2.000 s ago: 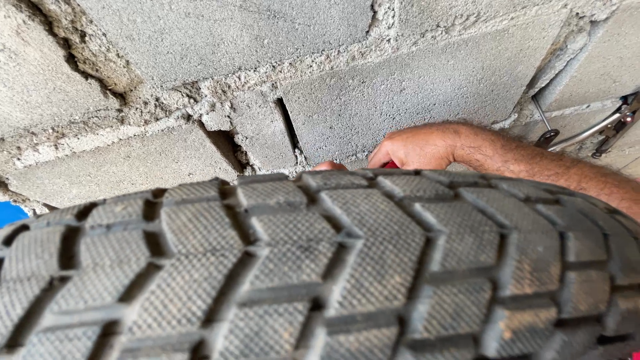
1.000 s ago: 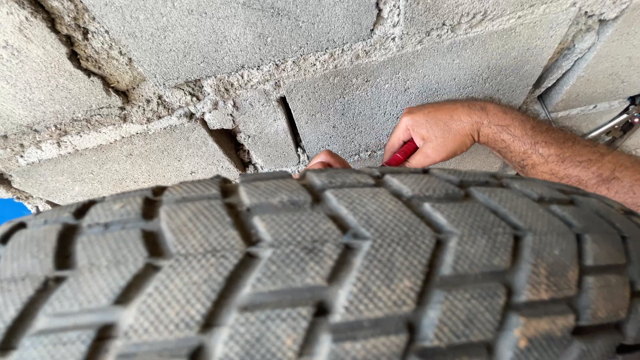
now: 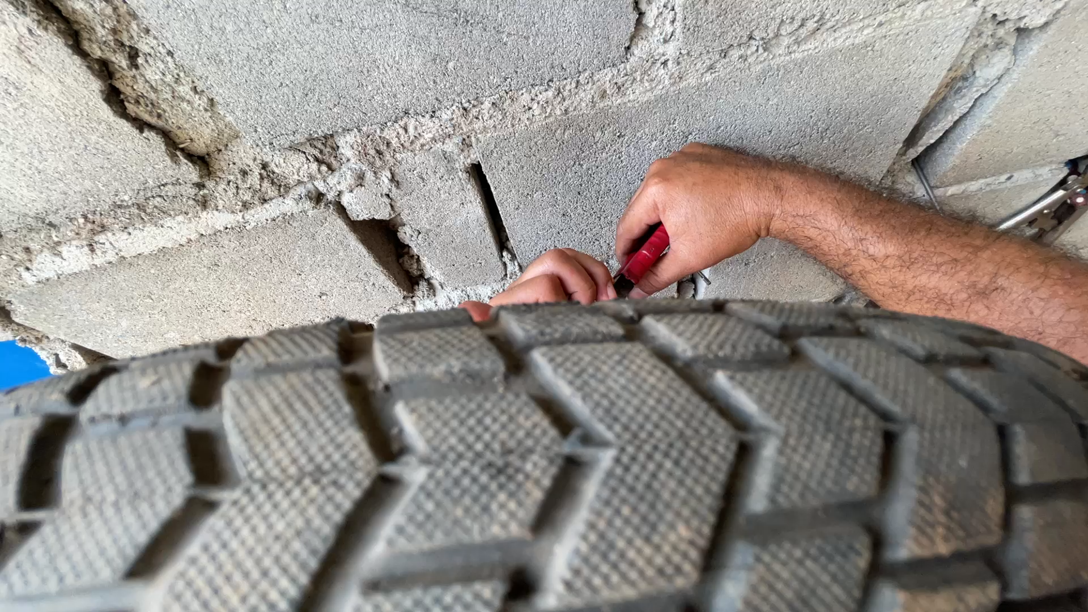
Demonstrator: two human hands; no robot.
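Note:
A motorcycle-type rubber tire (image 3: 544, 442) with blocky, dusty tread fills the lower half of the head view. Beyond its top edge, my right hand (image 3: 701, 212) is closed around a red-handled tool (image 3: 646, 255), whose dark lower end points down toward my left fingers. Its working end is mostly hidden, so its exact kind cannot be told. My left hand (image 3: 557, 276) shows only bent fingers above the tread, close beside the tool's tip; the tire hides the rest and whatever those fingers touch.
A rough wall of concrete blocks (image 3: 748, 93) with cracked mortar stands just behind the hands. At the right edge are a metal part with a bright rod (image 3: 1033, 208) and a thin wire (image 3: 925, 183). Something blue (image 3: 21, 364) shows at the far left.
My right hand and the red-handled tool have risen higher above the tire, so more of both shows. More of my left fingers has also come into view.

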